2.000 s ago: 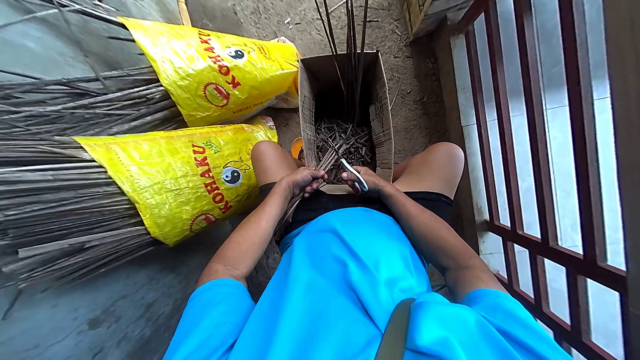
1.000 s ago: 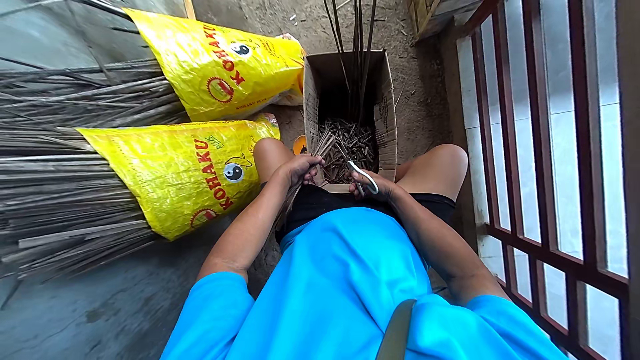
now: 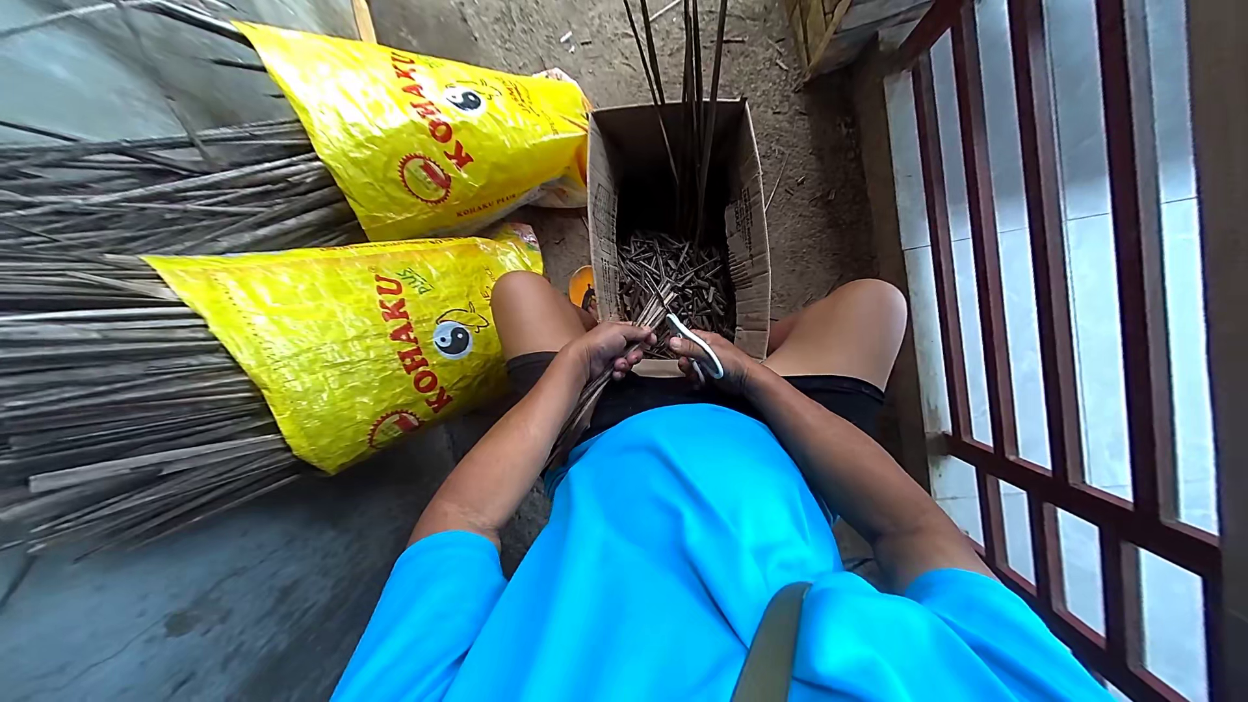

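Observation:
My left hand (image 3: 620,349) is closed round a bundle of thin dry sticks (image 3: 582,409), whose upper ends point into a cardboard box (image 3: 756,234) between my knees. My right hand (image 3: 710,359) grips a white-handled cutting tool (image 3: 694,346), probably scissors or pruners, beside the stick ends; its blades are hard to make out. Short cut pieces of stick (image 3: 682,273) lie in the box. Several long dark sticks (image 3: 694,107) stand upright at its far end.
Two yellow woven sacks (image 3: 429,127) (image 3: 361,331) full of long sticks (image 3: 127,380) lie on the left. A dark red metal railing (image 3: 1043,478) runs along the right. An orange object (image 3: 582,285) sits by the box's left side, and a wooden item (image 3: 819,34) stands beyond it.
The stick ends, low by my left hand one second ago, now reach up over the box beside the tool. My hands have stayed at the box's near edge.

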